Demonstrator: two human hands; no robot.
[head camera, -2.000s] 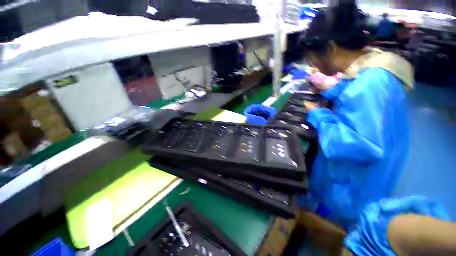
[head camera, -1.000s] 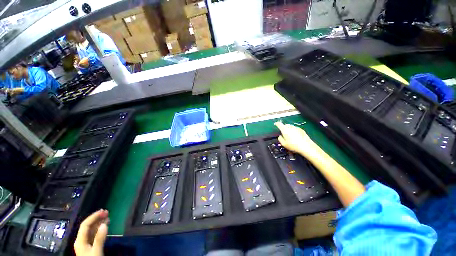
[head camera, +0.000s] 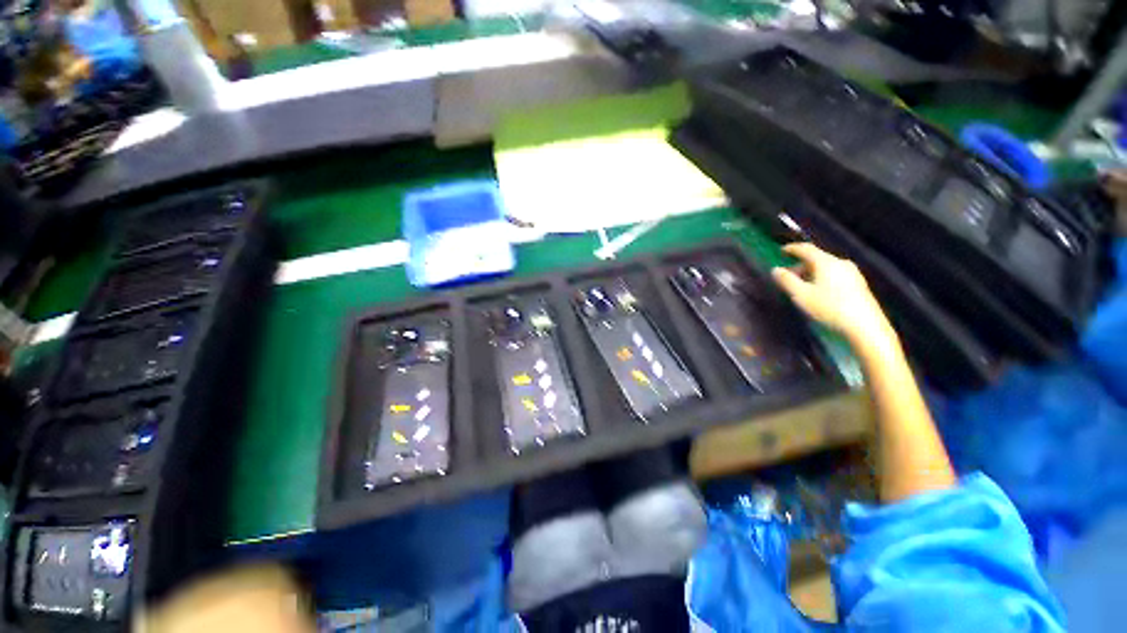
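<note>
A black foam tray (head camera: 494, 476) lies in front of me with phone assemblies in its pockets. The third phone assembly (head camera: 633, 356) shows white and orange-yellow marks on its panel and round lenses at its far end. My right hand (head camera: 826, 292) is at the tray's far right corner with bent fingers; I cannot tell whether it holds anything. My left hand (head camera: 235, 600) is a blur at the bottom left, cut off by the edge. A thin pale tool, perhaps tweezers (head camera: 628, 239), lies on the green mat behind the tray.
A blue bin (head camera: 457, 233) with pale contents stands behind the tray. A yellow-green board (head camera: 593, 179) is beside it. Another foam tray (head camera: 204, 371) is at left, stacked trays (head camera: 865, 161) at right. A carton (head camera: 779, 435) shows below the bench edge. A blue sleeve is at far right.
The view swung from a worker and stacked trays at right to the tray before me. Over the last second, my right hand moved from behind the fourth pocket to the tray's right corner; my left hand dropped lower.
</note>
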